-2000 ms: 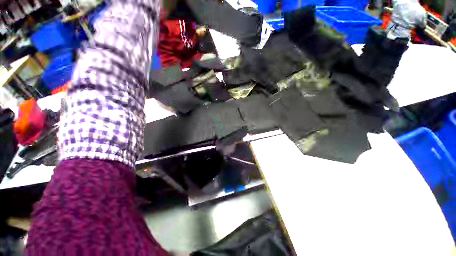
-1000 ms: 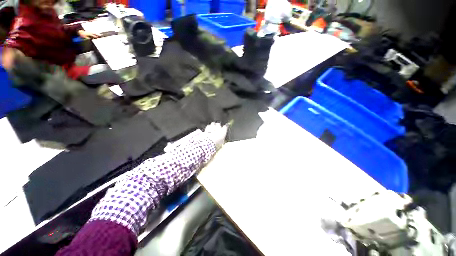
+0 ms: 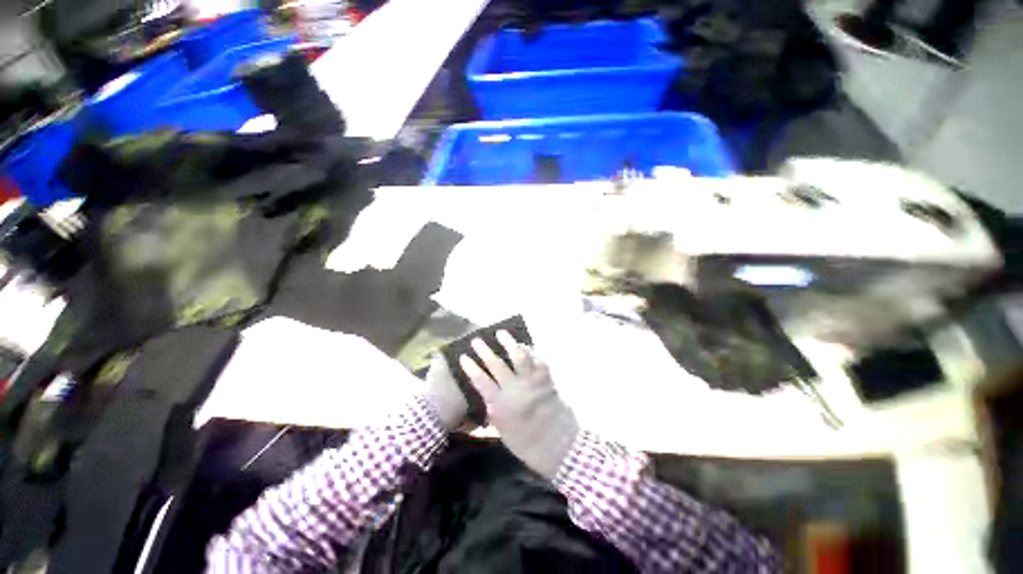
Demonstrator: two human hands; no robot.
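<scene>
My right hand [image 3: 523, 409], in a light glove, lies with spread fingers on a small black cut piece [image 3: 467, 357] near the table's front edge. My left hand [image 3: 444, 392] is at the piece's left side, partly hidden behind the right hand and the cloth. A camouflage piece [image 3: 432, 336] shows just beyond the left hand, blurred, beside the black piece. The white sewing machine [image 3: 830, 219] stands to the right of both hands. A fanned camouflage stack [image 3: 724, 336] lies beneath its arm.
A heap of black [image 3: 325, 292] and camouflage pieces [image 3: 185, 264] covers the left side. Blue bins [image 3: 583, 135] stand behind the table [image 3: 673, 420]. A thin metal tool [image 3: 825, 401] and a dark flat object [image 3: 895, 370] lie at right. Black cloth [image 3: 505, 516] is on my lap.
The view has swung right to the machine. The sleeved arm that reached to the heap is back near the front edge, and both hands now show together at a black piece.
</scene>
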